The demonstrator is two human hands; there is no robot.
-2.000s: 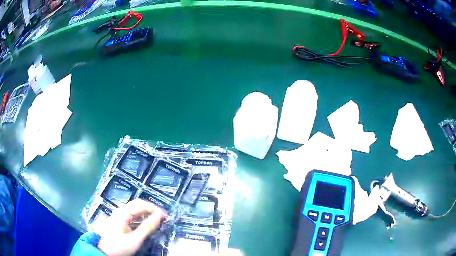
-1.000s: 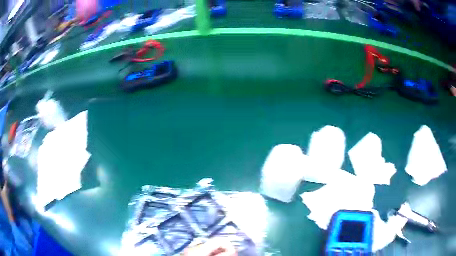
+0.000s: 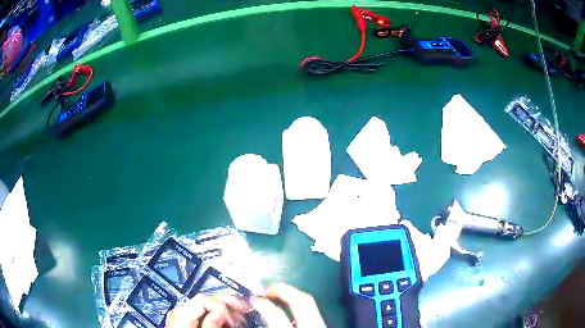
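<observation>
My left hand [image 3: 202, 312] and my right hand [image 3: 290, 305] meet at the bottom edge, both partly cut off. A small dark glossy piece, seemingly a screen lens panel [image 3: 254, 318], shows between their fingertips, mostly hidden. It seems pinched in my left hand; my right hand's grip on it is unclear. Lens packing film [image 3: 115, 277] with black-framed lenses lies under and left of the hands. A blue-faced battery tester [image 3: 383, 259] lies face up right of them, its lower end cut off.
An air blow gun [image 3: 481, 224] lies right of the tester, its hose running up right. White bottle-like shapes [image 3: 254, 192] and ragged white pieces [image 3: 346, 208] lie mid-bench. Testers with leads [image 3: 442, 51] lie near the green rail [image 3: 224, 16]. More lens film [image 3: 542, 131] is far right.
The view has swung right, shifting the bench things left and showing the far-right film. My right hand is now clearly visible beside my left, and their fingertips have come together.
</observation>
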